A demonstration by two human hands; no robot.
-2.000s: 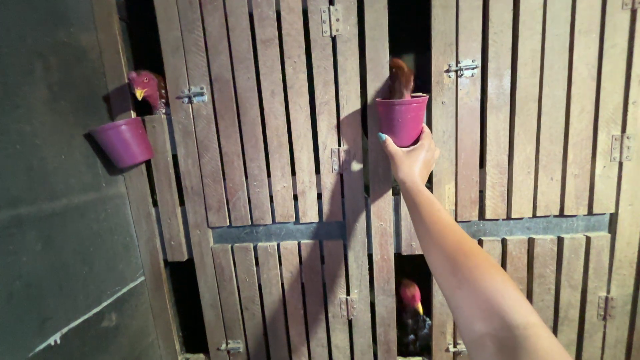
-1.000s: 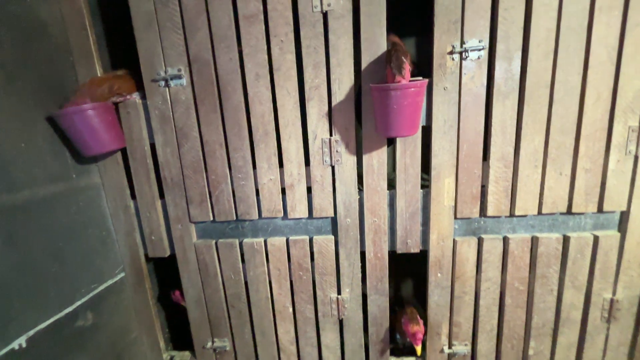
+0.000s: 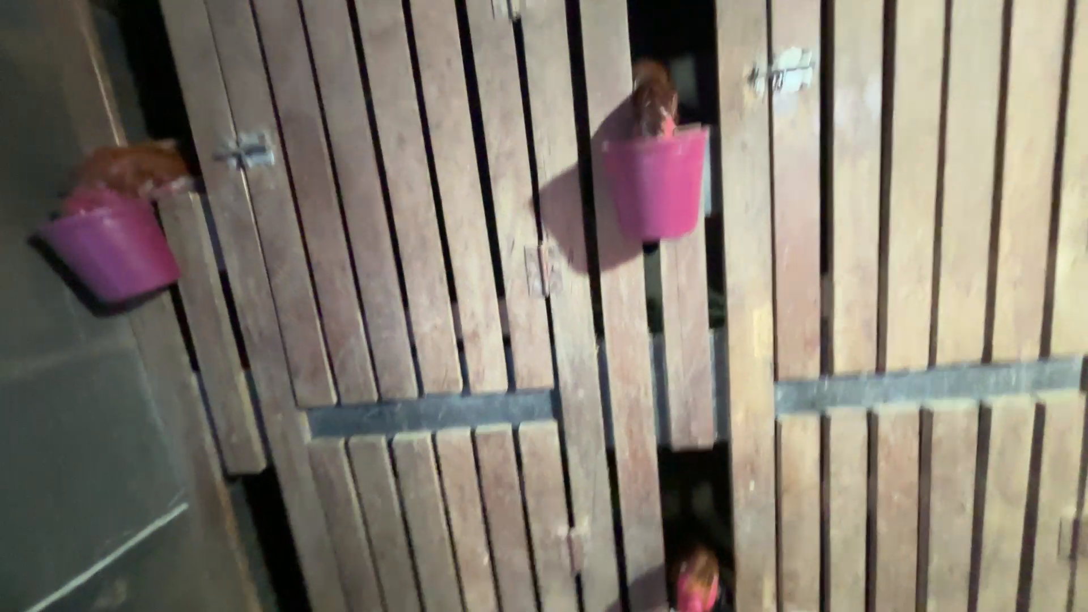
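Neither of my hands shows in the head view. A pink plastic pot (image 3: 654, 184) hangs on the wooden slats near an upper opening, with a reddish-brown chicken (image 3: 654, 95) lowering its head to the rim. At the left, a second pink pot (image 3: 115, 248) hangs tilted, and another reddish-brown chicken (image 3: 132, 168) has its head down in it. Below the middle pot, a red-headed chicken (image 3: 697, 580) shows in a lower opening. What the pots hold is hidden.
Slatted wooden cage doors (image 3: 408, 204) carry metal latches, one at the left (image 3: 246, 150) and one at the right (image 3: 782, 71), plus a small hinge (image 3: 542, 269). A grey strip (image 3: 433, 413) runs between upper and lower slats. A dark panel (image 3: 76, 425) stands at the far left.
The hand that held the middle pot two seconds ago has left the view, and the pot hangs by itself. The left chicken, upright earlier, has put its head down into its pot.
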